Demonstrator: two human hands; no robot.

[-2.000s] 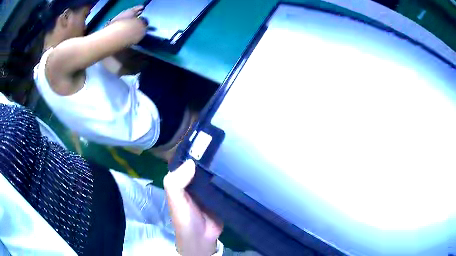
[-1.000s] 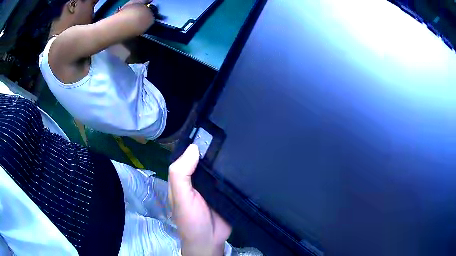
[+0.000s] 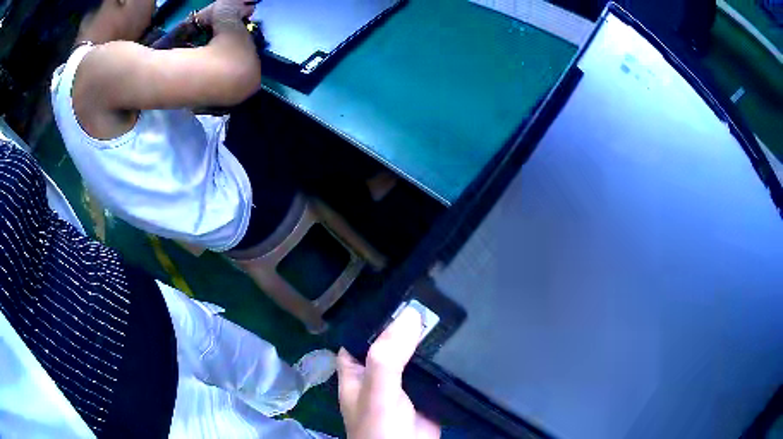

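Note:
The large display panel [image 3: 601, 257] fills the right side, its face grey-blue with a bright sheen and its edges black. It lies in front of part of the green bench, and its lower and right parts run out of the picture. My left hand [image 3: 386, 386] holds its near left corner, thumb on top; the fingers beneath are mostly hidden. The thumb tip rests on a small white plate [image 3: 426, 321] at that corner and covers part of it. The hand is cut off by the bottom edge. My right hand is not in view.
A co-worker in a white sleeveless top [image 3: 163, 163] sits on a stool [image 3: 292, 266] at the left, arms over another black-edged panel [image 3: 330, 30] on the green bench [image 3: 429, 94]. A striped garment [image 3: 69, 300] and white trousers [image 3: 215, 360] show lower left.
The panel's held corner and my left hand have shifted right and down in the picture. More of the bench and the stool shows. The panel's glare has faded to grey-blue.

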